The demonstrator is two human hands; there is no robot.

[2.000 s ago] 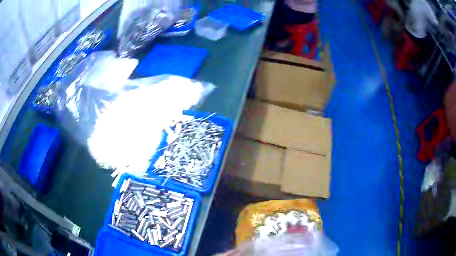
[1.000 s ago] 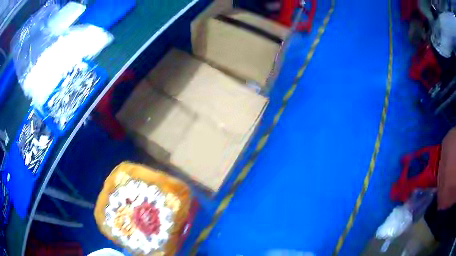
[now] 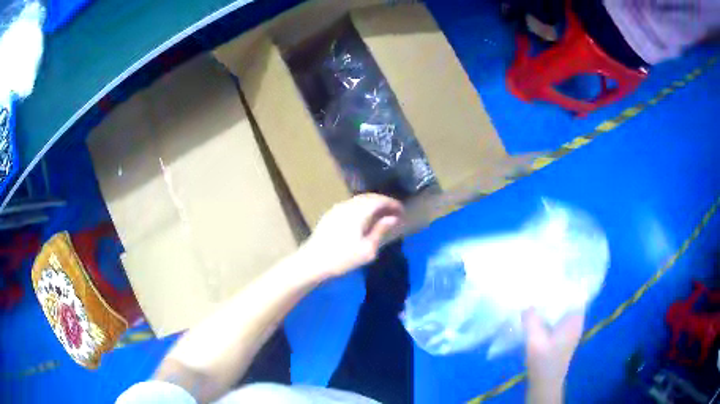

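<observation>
My right hand (image 3: pixel 553 335) holds a crinkly clear poly bag (image 3: pixel 505 280) that glares bright white, out over the floor at the right; what is inside cannot be told. My left hand (image 3: pixel 359 229) is at the near edge of an open brown carton (image 3: pixel 434 95), fingers curled; whether it grips the flap is unclear. Inside the carton lie dark, shiny wrapped bags (image 3: pixel 379 138). A second brown carton (image 3: pixel 197 205) with its flaps lying flat stands to the left of the open one.
The green bench (image 3: pixel 118 59) curves along the upper left, with a blue tray partly cut off. A stool with a flowered orange cushion (image 3: pixel 71 304) is at lower left. A red stool (image 3: pixel 572 75) and part of a person are at upper right. Yellow-striped lines cross the blue floor.
The view has swung from the bench down to the cartons. Both hands have come into view, the right with the clear bag. The farther carton now shows open with its contents visible.
</observation>
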